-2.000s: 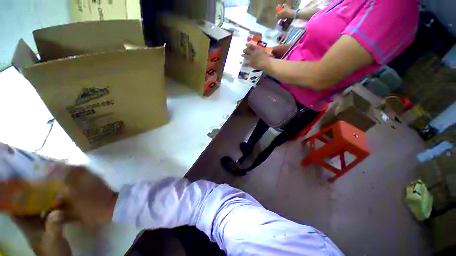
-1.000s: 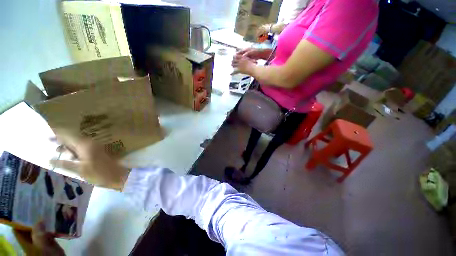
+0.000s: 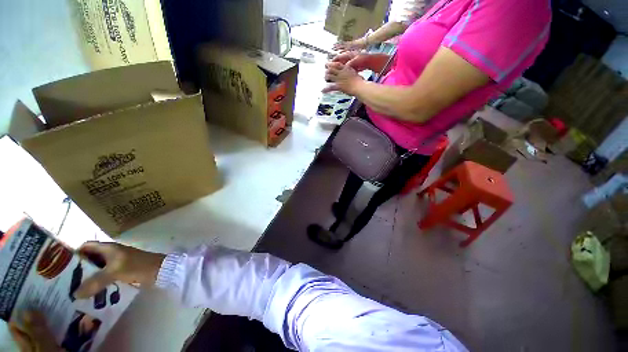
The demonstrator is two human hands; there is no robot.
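Note:
A retail box (image 3: 51,289) is at the lower left, its white back with text and small photos facing up, tilted. My right hand (image 3: 113,267) lies on its right edge with fingers over the printed face. My left hand (image 3: 34,333) is at the box's lower left, cut off by the frame edge, with fingers on the box. The underside of the box and most of my left hand are hidden.
An open shipping carton (image 3: 131,161) stands on the white table (image 3: 251,165). Behind it are a second carton (image 3: 241,93) with orange boxes and a steel mug (image 3: 277,36). A person in pink (image 3: 441,62) stands right, near a red-orange stool (image 3: 472,192).
My right hand, raised off the box a second ago, has come down onto its right edge. The box is tilted differently. The other person's hands have shifted slightly.

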